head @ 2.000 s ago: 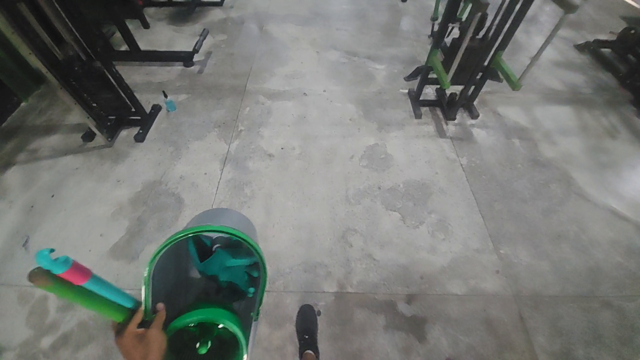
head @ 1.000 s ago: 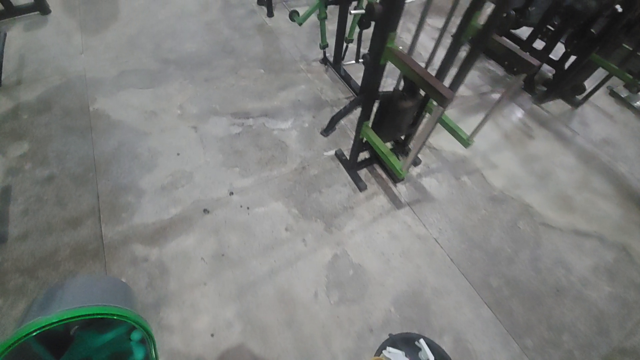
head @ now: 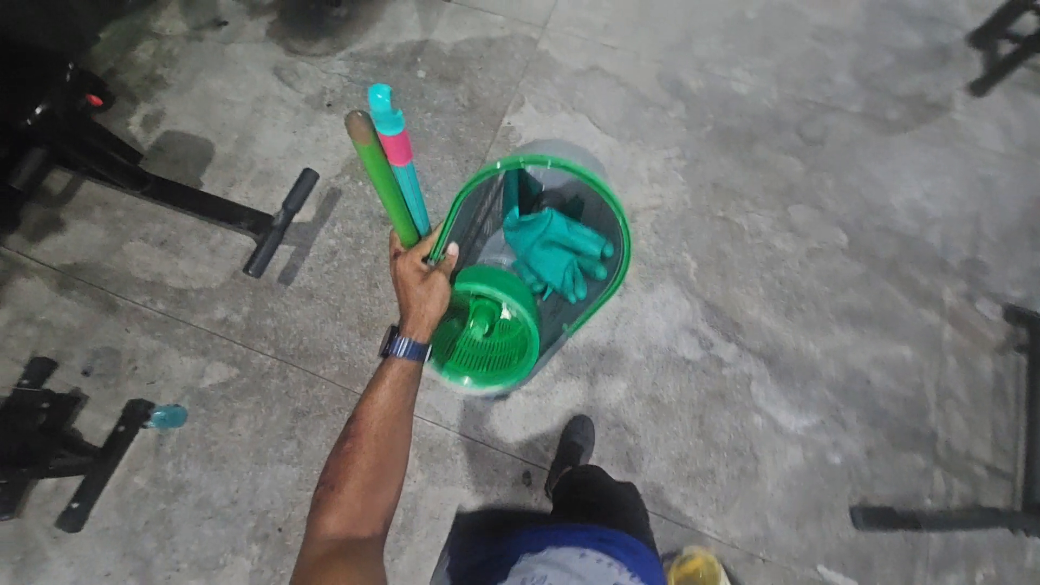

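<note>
My left hand (head: 420, 280), with a watch on its wrist, grips the rim of a grey spin-mop bucket (head: 621, 223) with a green edge. The same hand holds two poles beside the bucket: a green one (head: 382, 179) and a turquoise one (head: 412, 191) with a pink band. Inside the bucket lie teal rubber gloves (head: 556, 248), next to a green slotted wringer basket (head: 496, 357). A container with something yellow (head: 697, 566) shows partly at the bottom edge, right of my body. My right hand is out of view.
Black gym machine legs (head: 187, 207) reach in from the left. Below them, a small light-blue bottle (head: 168, 417) lies by another machine foot (head: 104, 467). More black frames stand at the right edge (head: 934, 518) and the upper right corner (head: 1003, 49). The floor is stained concrete (head: 780, 325).
The view has swung a lot. My left hand, out of sight one second ago, shows again on the bucket with the poles. The whole bucket is back in view.
</note>
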